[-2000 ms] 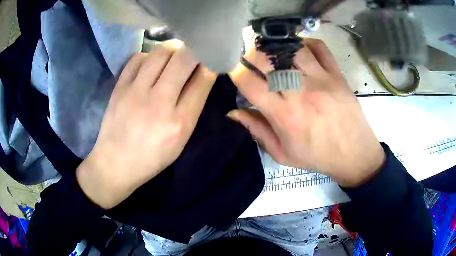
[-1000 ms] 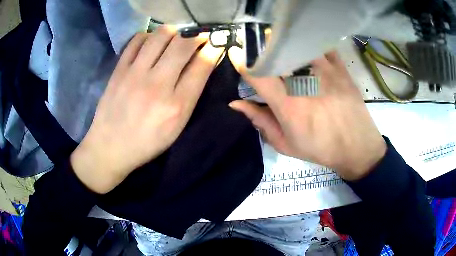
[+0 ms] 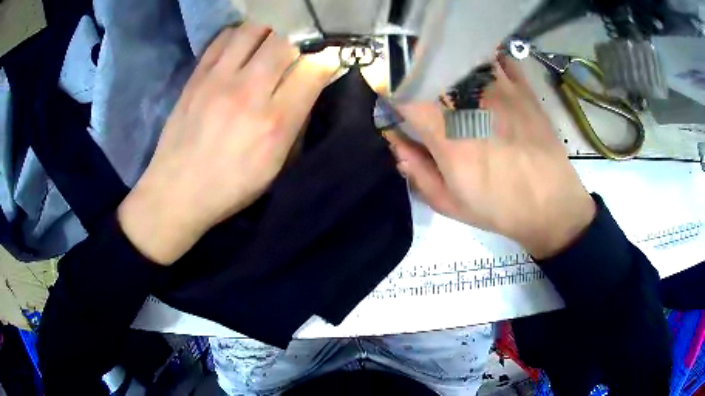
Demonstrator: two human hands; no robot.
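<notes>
Black cloth [image 3: 325, 209] lies on the machine bed, its narrow top end at the lit presser foot [image 3: 357, 56]. My left hand [image 3: 228, 139] lies over the left side of the black cloth, fingertips near the foot; whether it grips is unclear. My right hand [image 3: 495, 162] is on the right, its thumb and index finger pinching the cloth's right edge, where a small grey-blue bit [image 3: 386, 116] shows. The machine head hides part of its fingers. Grey-blue cloth [image 3: 139, 69] with dark bands lies at the left.
Scissors with gold-brown loop handles [image 3: 638, 131] lie at the upper right. A knurled knob [image 3: 468, 124] hangs over my right hand. The white bed edge with ruler marks [image 3: 464, 274] runs below. Jeans [image 3: 348, 356] show at the bottom, blue lattice basket parts [image 3: 688, 348] at the lower right.
The black cloth's lower edge has moved up slightly. My left hand has moved up and right. My right thumb and index finger have closed at the cloth's edge. The view has shifted.
</notes>
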